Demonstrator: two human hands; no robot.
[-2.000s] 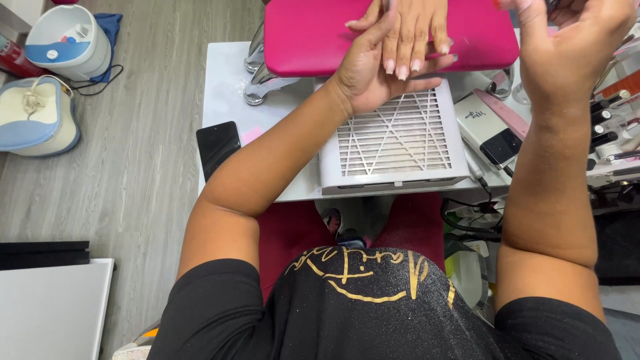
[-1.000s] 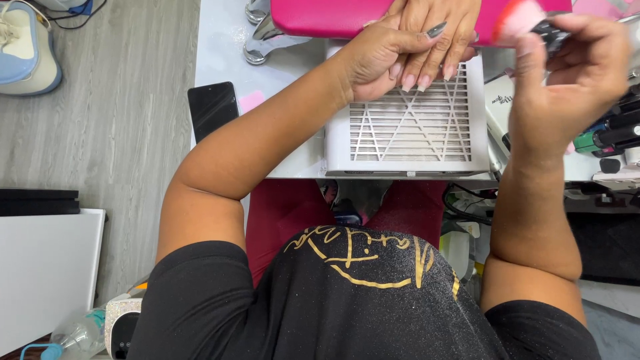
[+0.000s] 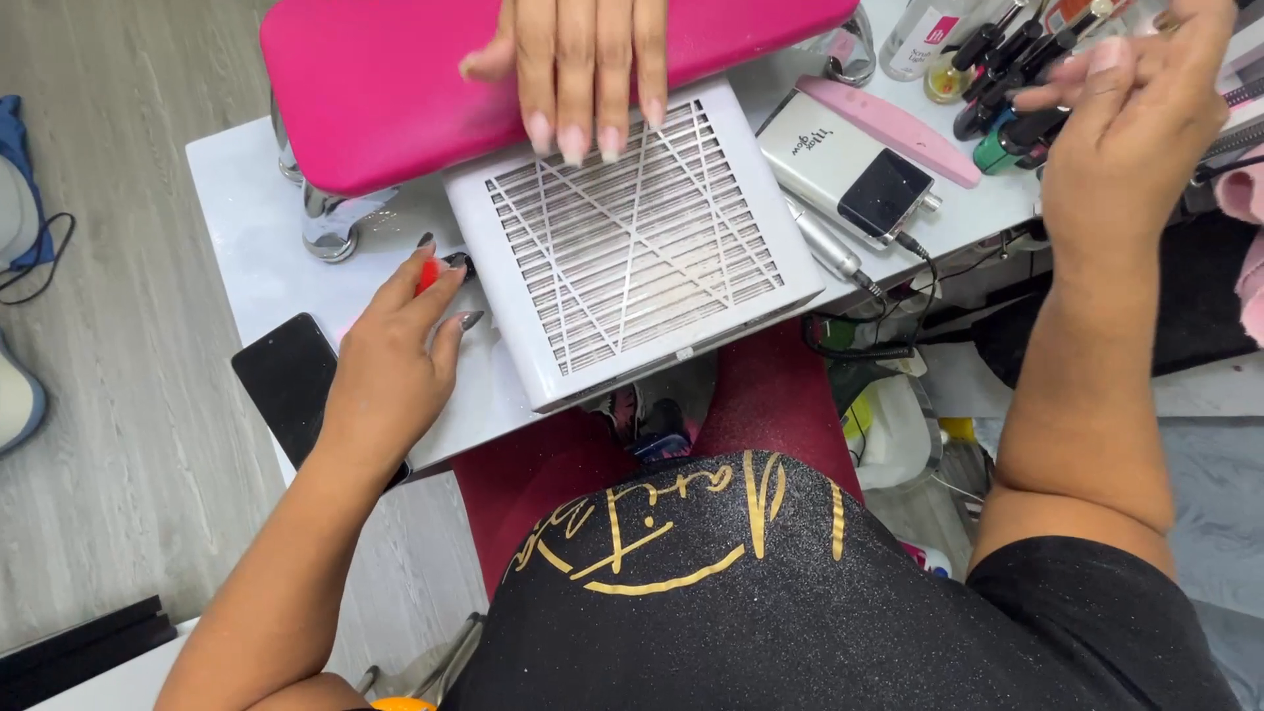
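Note:
Near the left of the desk, my left hand (image 3: 395,351) has its fingers around a small red-and-black brush (image 3: 430,276), mostly hidden by the fingers. My right hand (image 3: 1136,138) is over the nail polish bottles (image 3: 1002,74) at the upper right, its fingers apart, with nothing clearly seen in it. Another person's hand (image 3: 592,69) lies palm down across the edge of a pink padded armrest (image 3: 415,89). Its fingertips reach over the grille of a white nail dust collector (image 3: 632,247). Right of the collector are a white nail drill unit (image 3: 839,163) and its silver handpiece (image 3: 825,237).
A black phone (image 3: 291,380) lies at the left edge of the white desk (image 3: 237,217), by my left forearm. A pink nail file (image 3: 889,128) lies along the drill unit. A clear bottle (image 3: 923,39) stands behind it. The drill cord (image 3: 923,281) hangs off the desk edge.
My left hand has let go of the other person's hand and moved left and down. The brush, earlier in my right hand, is now at my left hand. My right hand has moved over to the bottles.

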